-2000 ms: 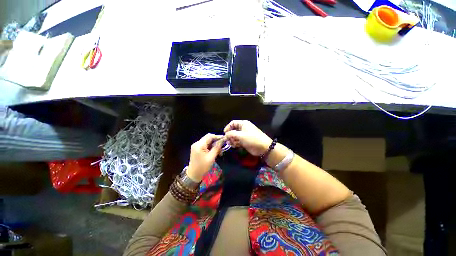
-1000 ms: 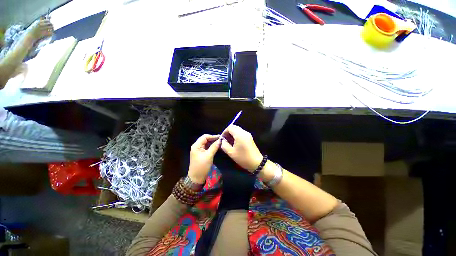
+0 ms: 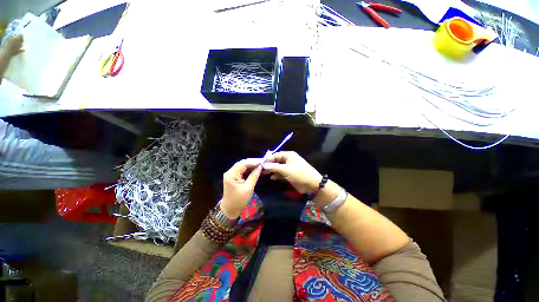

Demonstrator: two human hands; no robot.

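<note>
My left hand (image 3: pixel 241 184) and my right hand (image 3: pixel 294 170) meet over my lap, fingertips pinched together on a small coiled cable. Most of the coil is hidden by the fingers; its white tail (image 3: pixel 283 141) sticks out up and to the right. Thin white ties (image 3: pixel 243 79) lie in the black tie box (image 3: pixel 208 76) on the bench. Loose white cable lengths (image 3: pixel 452 94) lie on the bench at right, one curving over the front edge. A tangled heap of finished coils (image 3: pixel 158 186) fills a carton (image 3: pixel 142 245) low at left.
A smartphone (image 3: pixel 293 85) with a dark screen lies beside the tie box. Scissors (image 3: pixel 112 62) lie at left, red-handled pliers (image 3: pixel 381 12) and a yellow tape roll (image 3: pixel 454 39) at right. Another person's hand (image 3: pixel 13 46) holds a paper pad (image 3: pixel 50 59). Open cardboard (image 3: pixel 416 189) stands under the bench at right.
Since two seconds ago a white tail has come into view above my fingers. Over the last second my right hand has shifted slightly right. The other person's hand has moved onto the pad.
</note>
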